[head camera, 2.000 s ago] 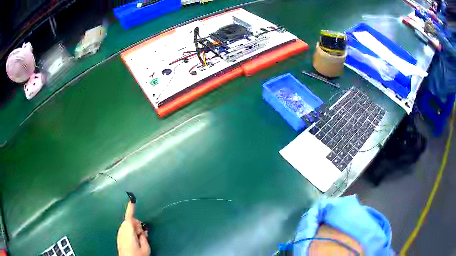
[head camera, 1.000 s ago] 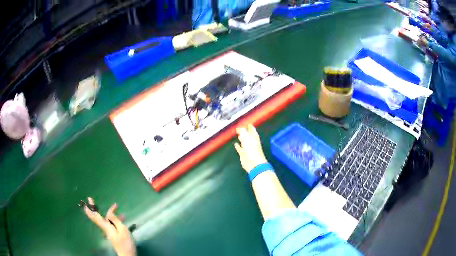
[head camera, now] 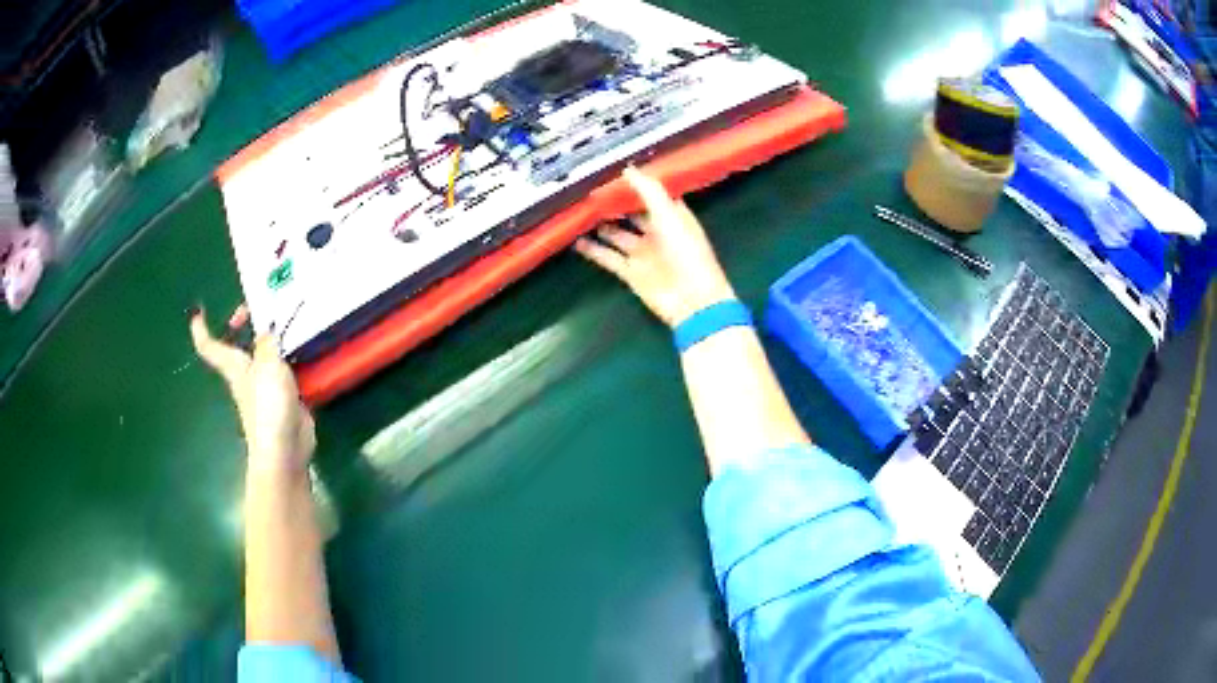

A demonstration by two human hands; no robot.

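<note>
A white chassis panel (head camera: 287,214) carries a circuit board with a dark fan (head camera: 567,67) and black, red and yellow wires. A red-orange edge frame (head camera: 441,314) lies under it. My right hand (head camera: 667,260), with a blue wrist band, grips the frame's near long edge, thumb on top and fingers low against its side. My left hand (head camera: 260,387) is at the near left corner, thumb against the corner and other fingers spread outward. A tiny dark spot shows at a left fingertip; whether it is a held part is unclear.
Right of my right hand is a blue bin (head camera: 868,340) with small clear bits, overlapping a black-keyed white sheet (head camera: 1021,414). Behind stand tape rolls (head camera: 961,174), a thin dark rod (head camera: 934,240) and a large blue tray (head camera: 1148,260). Another blue tray (head camera: 300,20) is cut off at the top.
My left hand has moved up to the panel's corner. My right hand has closed on the frame's near edge. The panel sits further left and higher in view; the camera has also shifted.
</note>
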